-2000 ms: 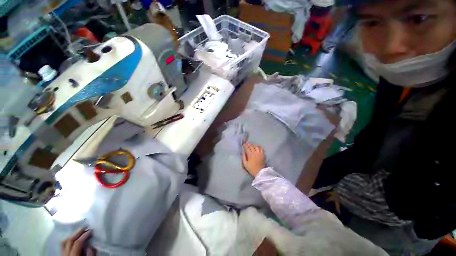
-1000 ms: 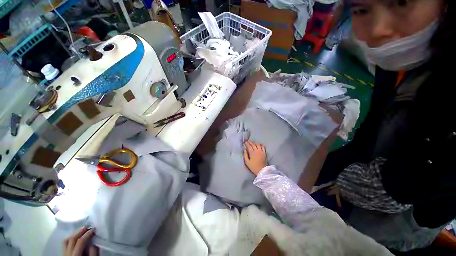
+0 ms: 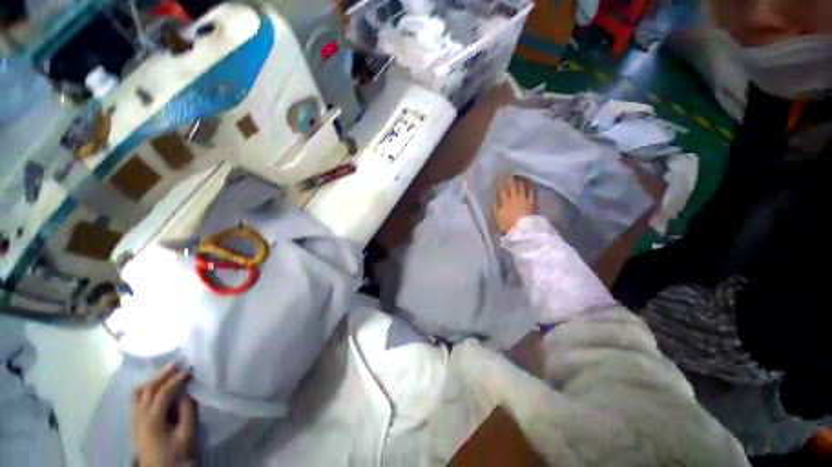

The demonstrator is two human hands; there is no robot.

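Note:
A grey cloth panel (image 3: 265, 337) lies over the machine bed under the bright lamp. Scissors (image 3: 232, 260) with one orange-yellow and one red handle loop lie on it; their blades are lost in glare. My left hand (image 3: 164, 415) is on the panel's near left part, fingers bent; whether it pinches cloth is unclear. My right hand (image 3: 514, 205) rests flat with fingers apart on a second pile of grey panels (image 3: 447, 274) on a brown board, right of the machine.
The cream-white sewing machine (image 3: 205, 87) has a blue stripe. Small dark red snips (image 3: 327, 177) lie on its table. A white crate (image 3: 474, 59) holds pale scraps. A masked person (image 3: 766, 228) stands close at right. Pale cloth (image 3: 401, 374) covers my lap.
My right hand has moved farther forward and right over the pile, and the pile's cloth is shifted and creased. My left hand stays on the panel. The view has tilted down.

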